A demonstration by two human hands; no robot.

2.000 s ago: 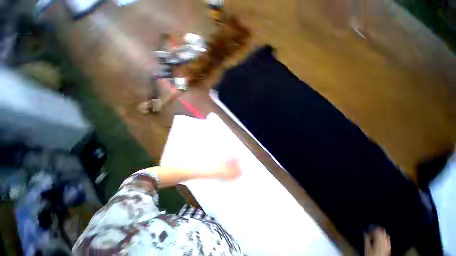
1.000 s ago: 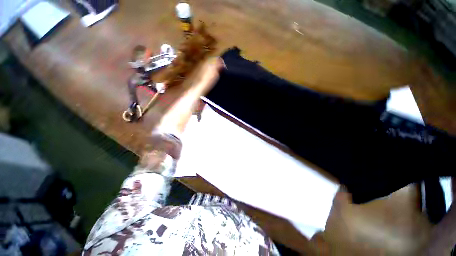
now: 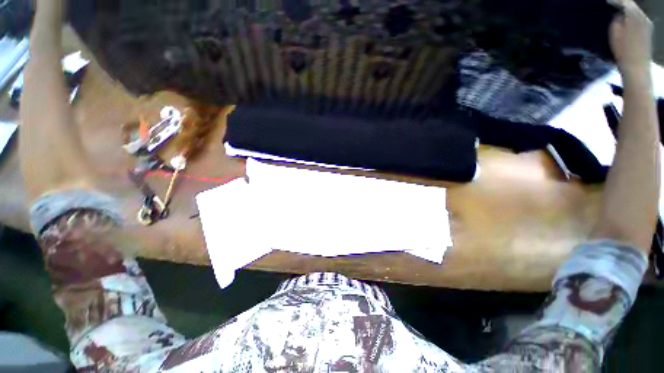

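A black patterned lace fabric [image 3: 327,55] is spread wide and raised across the top of the view, see-through at its lower part. My right hand [image 3: 632,33] grips its upper right corner. My left forearm reaches up the left side, and its hand is cut off by the top edge. Below the lace lies a stack of black cut panels [image 3: 349,142] with a white edge under it. White paper sheets [image 3: 327,215] lie nearer to me, at the table's front edge.
Left of the panels lie a feather duster [image 3: 207,135], a cluttered small tray [image 3: 156,131] and a dark tool with ring handles [image 3: 151,210]. A thin red line crosses the brown table [image 3: 524,240]. More black and white pieces lie at right.
The lace fabric has come into view, held up and spread. My left arm has moved from the black panel to the far left, my right arm out to the right. The view has turned.
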